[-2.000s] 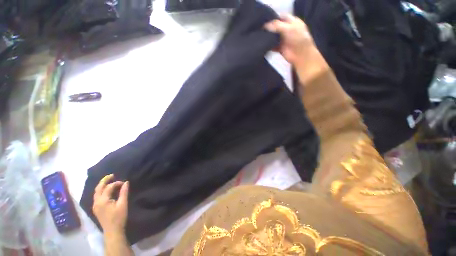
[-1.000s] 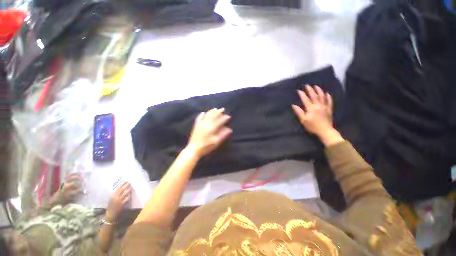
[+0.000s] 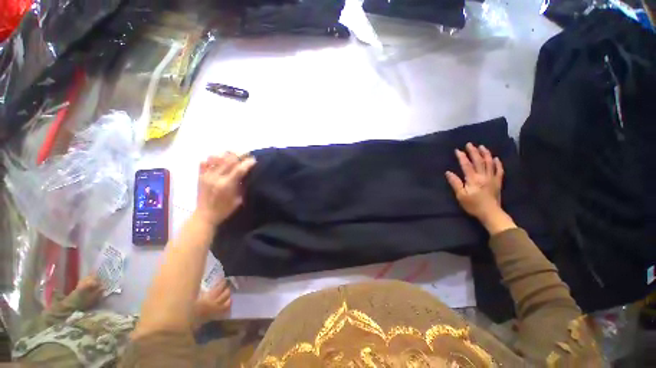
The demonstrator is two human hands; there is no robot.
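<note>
A black garment (image 3: 360, 194) lies folded lengthwise across the white tabletop in front of me, with a lengthwise crease in it. My left hand (image 3: 224, 185) is at its upper left corner with the fingers bent around the cloth edge. My right hand (image 3: 478, 183) lies flat on its right part with the fingers spread, gripping nothing. The garment's right end meets the dark cloth beside it, and the border between them is hard to see.
A black garment heap (image 3: 597, 144) is at the right. Snips (image 3: 228, 90), a phone (image 3: 151, 207), a yellow packet (image 3: 167, 118) and crumpled clear bags (image 3: 86, 176) are left. A child's hand (image 3: 214, 298) is at the front edge. Packed garments (image 3: 288, 18) lie at the far side.
The garment went from slanted and lifted at its right end to lying flat across the table. My right hand released that end and lies flat. My left hand moved left to the garment's corner.
</note>
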